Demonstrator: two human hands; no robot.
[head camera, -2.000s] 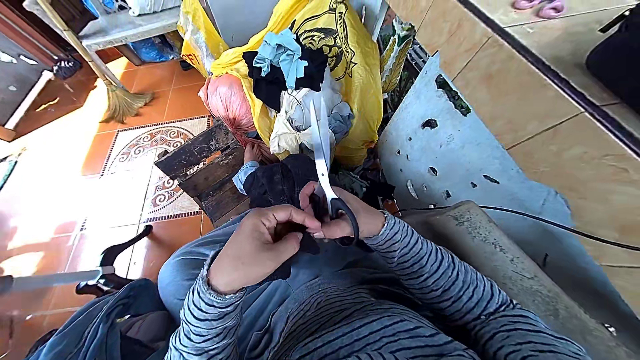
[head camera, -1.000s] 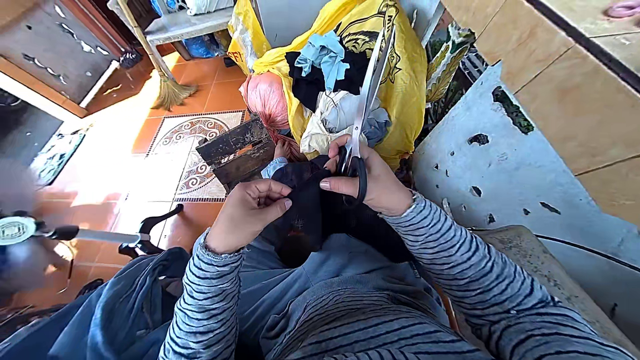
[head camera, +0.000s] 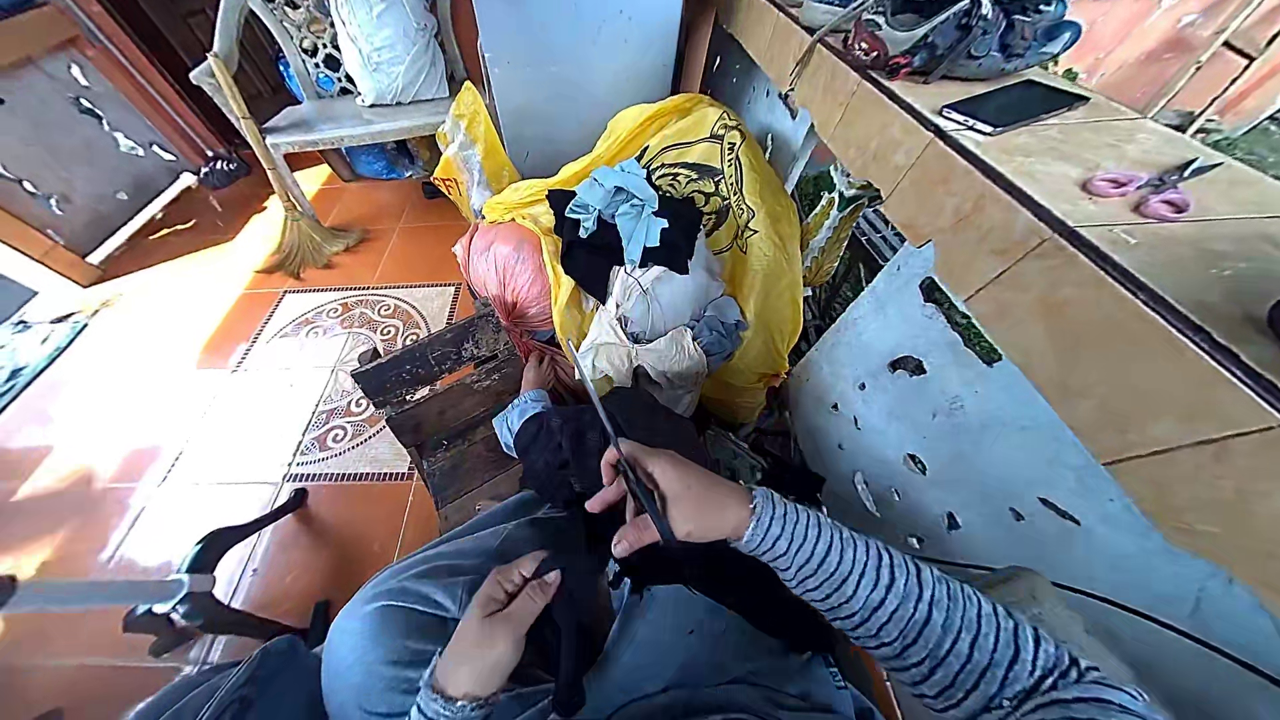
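Note:
My right hand (head camera: 680, 495) holds a pair of scissors (head camera: 612, 435) by dark handles, the blades pointing up and away over my lap. Black cloth (head camera: 585, 610) lies across my jeans, and my left hand (head camera: 500, 620) pinches its edge between thumb and fingers. Beyond the scissors, a small hand (head camera: 538, 372) in a light blue cuff touches the neck of a pink plastic bag (head camera: 507, 277). A yellow plastic bag (head camera: 765, 250) stands past my knees, with white, black and light blue cloth pieces (head camera: 618, 212) on it.
A slatted wooden piece (head camera: 450, 400) lies left of the bags. A broom (head camera: 300, 230) leans on a bench (head camera: 360, 122). On the tiled ledge at right are a phone (head camera: 1015, 105) and pink-handled scissors (head camera: 1160, 190). A black cable (head camera: 1120, 605) crosses at lower right.
My left hand has moved down and away from my right hand, still on the black cloth. The scissors now tilt up to the left. The view has shifted, showing more of the ledge.

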